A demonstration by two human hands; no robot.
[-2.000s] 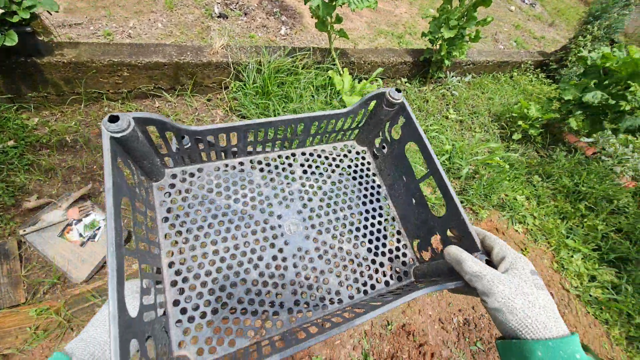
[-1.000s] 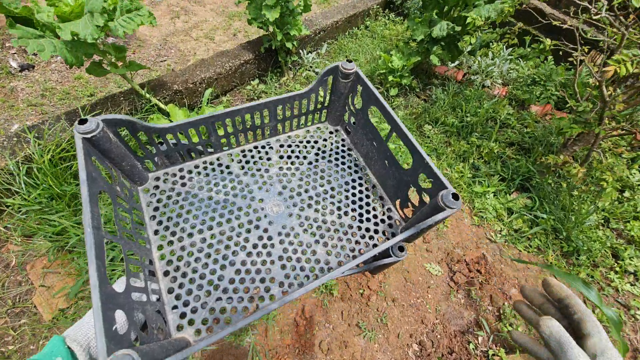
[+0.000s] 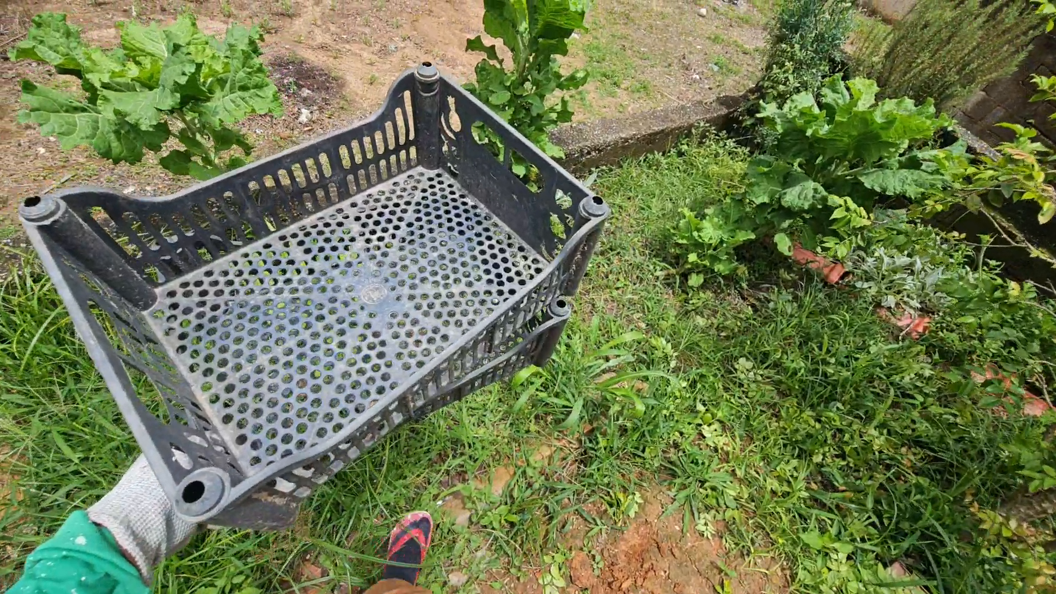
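A black plastic crate (image 3: 355,289) with a perforated floor and slotted sides is held up over the grass, tilted, its inside facing me. It holds nothing. The rim of a second crate (image 3: 540,332) shows just under its right side. My left hand (image 3: 144,516), in a light knitted glove below a green sleeve, grips the crate at its near left corner; the fingers are hidden behind the crate wall. My right hand is out of the frame.
Leafy plants (image 3: 148,95) grow beyond the crate at the left, and more (image 3: 850,157) at the right. A low concrete kerb (image 3: 643,136) crosses behind. Broken terracotta pieces (image 3: 817,264) lie among the weeds. My foot in a sandal (image 3: 408,540) is at the bottom.
Two seconds ago my right hand held the crate's right side; it let go, was open at the lower right a second ago, and has left the frame. The view has swung.
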